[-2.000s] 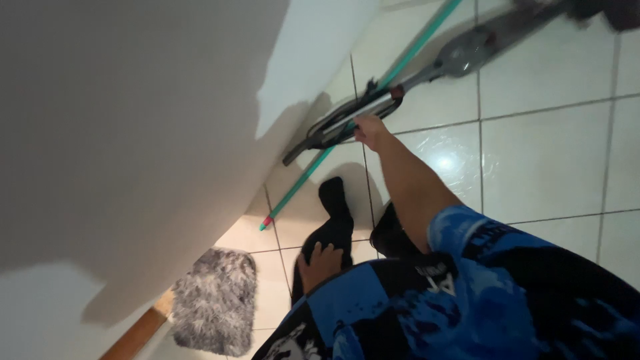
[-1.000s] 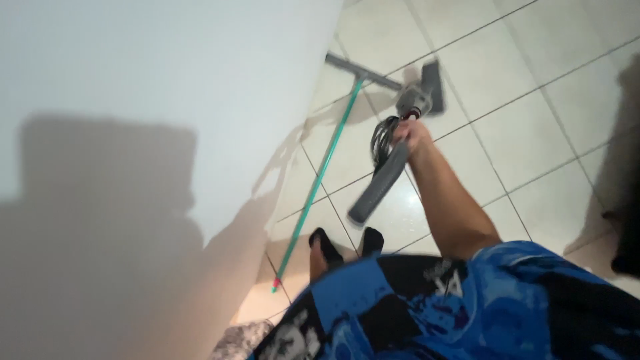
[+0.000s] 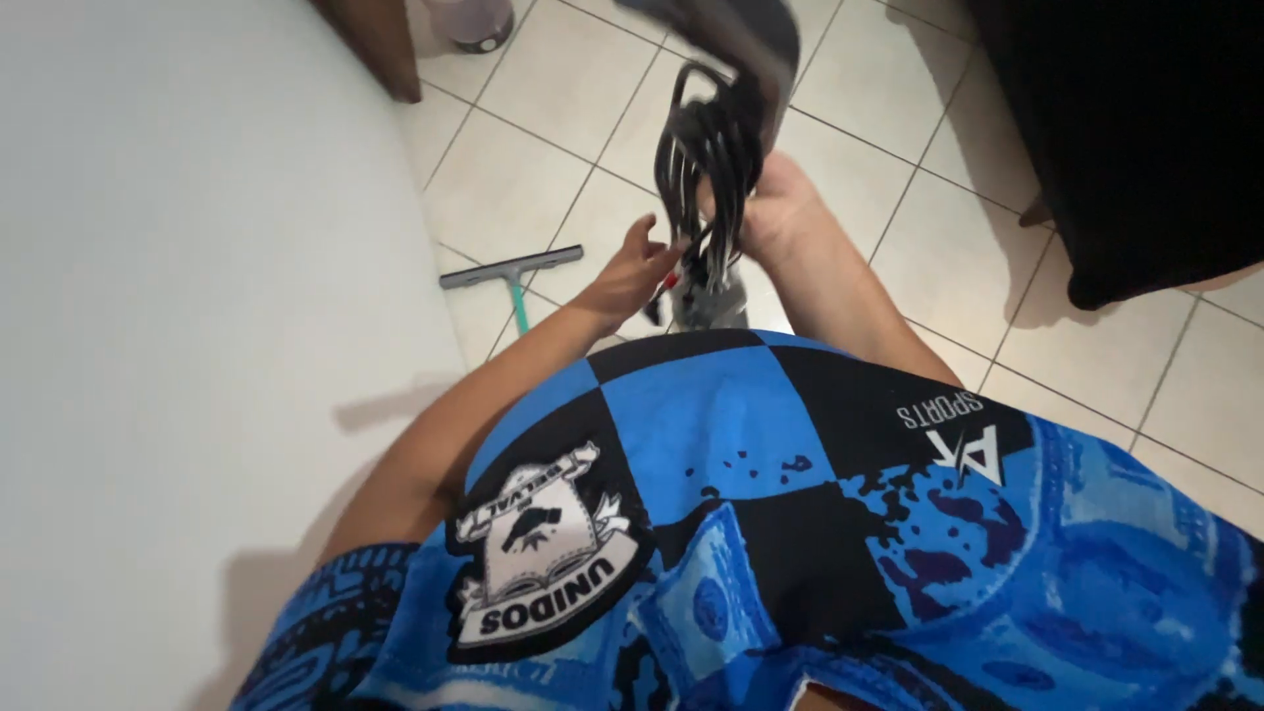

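A stick vacuum cleaner (image 3: 770, 59) is held upright before my chest, its dark grey upper part blurred at the top of the view. Coiled black power cord (image 3: 703, 163) hangs along its side. My right hand (image 3: 770, 202) grips the vacuum behind the coil. My left hand (image 3: 647, 267) is at the lower end of the coil, beside a small red part; its fingers partly overlap the cord, and whether they hold it is unclear. The vacuum's grey transparent body (image 3: 713, 301) shows just above my shirt.
A floor squeegee (image 3: 513, 267) with a green handle lies on the tiles by the white wall (image 3: 197, 247). A brown wooden edge (image 3: 380, 49) and a clear container (image 3: 474, 22) stand at the upper left. Dark fabric-covered furniture (image 3: 1136, 128) is at the right.
My left hand has come up to the cord coil. The vacuum, held in my right hand throughout, has been turned and brought in front of me. The view has shifted along the floor.
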